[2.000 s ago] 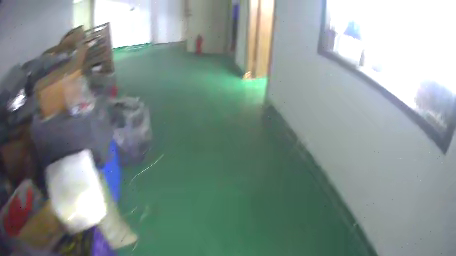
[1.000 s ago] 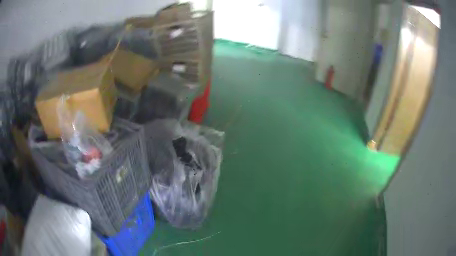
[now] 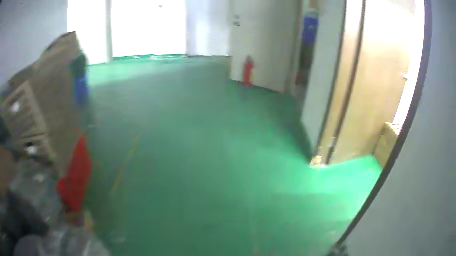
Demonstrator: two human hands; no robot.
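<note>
Neither of my hands is in the picture. Nearest in front of me is a green floor (image 3: pixel 200 165). At the left edge stand stacked brown cartons or trays (image 3: pixel 55 100), blurred. A red object (image 3: pixel 77 177) leans or hangs beside them. Grey plastic bags (image 3: pixel 37 200) lie at the lower left, cut off by the picture's edge.
A wooden door or frame (image 3: pixel 367 95) stands at the right, with a brown box (image 3: pixel 386 145) behind the wall edge. A red fire extinguisher (image 3: pixel 248 71) stands by a pale door (image 3: pixel 262 37) at the back. A grey wall (image 3: pixel 420 195) is close on the right.
The view has moved forward along the floor. The grey crate, the blue crate and the carton on top have left the picture. The wooden door and the fire extinguisher look nearer.
</note>
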